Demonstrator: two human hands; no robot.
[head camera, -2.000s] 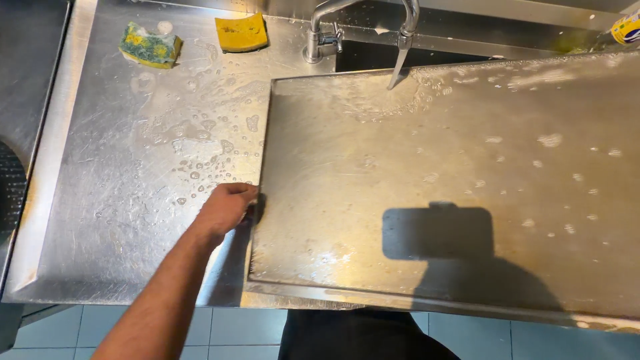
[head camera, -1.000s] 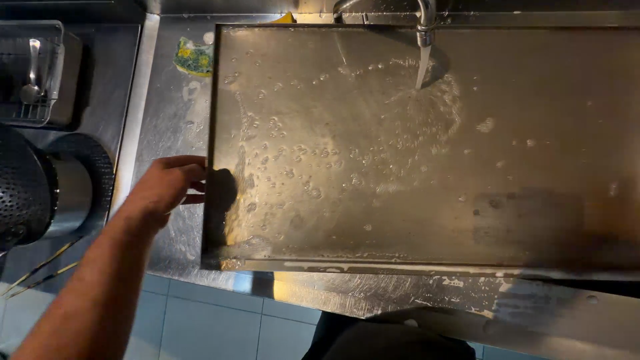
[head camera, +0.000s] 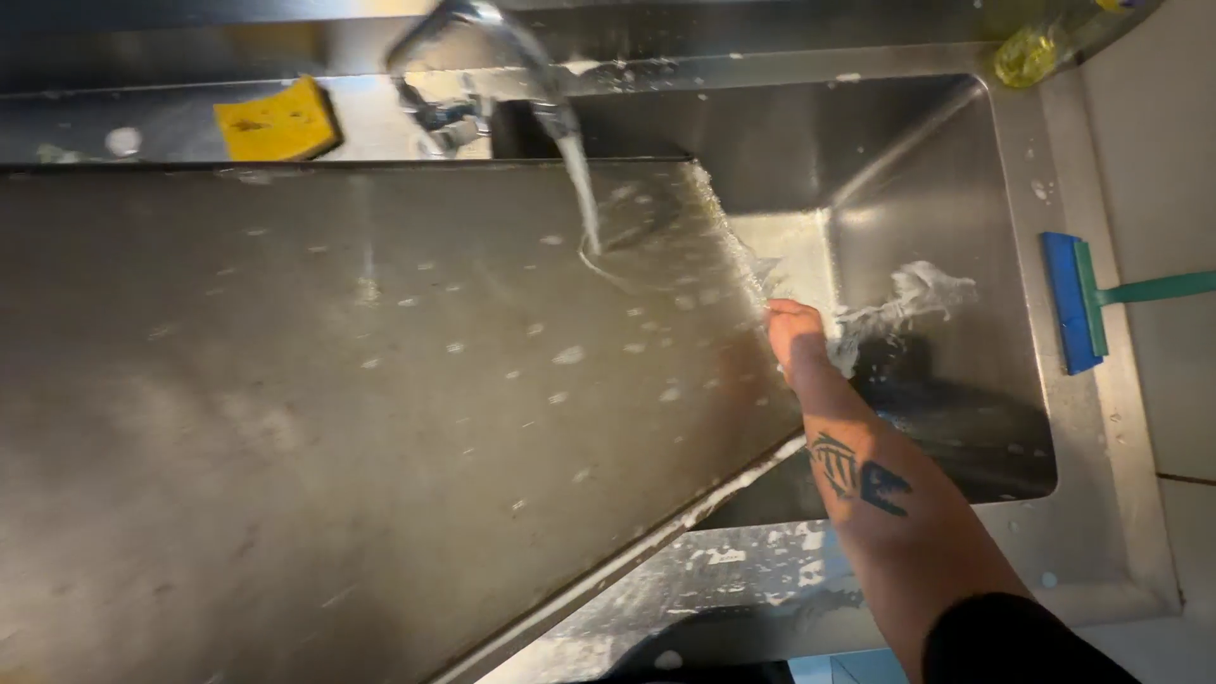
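Note:
A large rectangular stainless steel panel (head camera: 456, 380) lies across the counter and over the left part of the sink basin (head camera: 931, 228). My right hand (head camera: 794, 334) grips its right edge, fingers at the rim and partly hidden. Water from the curved metal faucet (head camera: 556, 114) falls on the panel near its far right corner. It spills over the right edge past my hand, and foam shows in the basin. My left hand is outside the frame.
A yellow sponge (head camera: 275, 123) rests behind the panel, left of the faucet. On the sink's right rim lies a blue and green squeegee (head camera: 1073, 302). A clear bottle with yellow liquid (head camera: 1028, 59) is at the back right corner.
The view has swung right to the sink. My left hand, at the panel's left edge before, is out of view; my right hand has appeared at its right edge.

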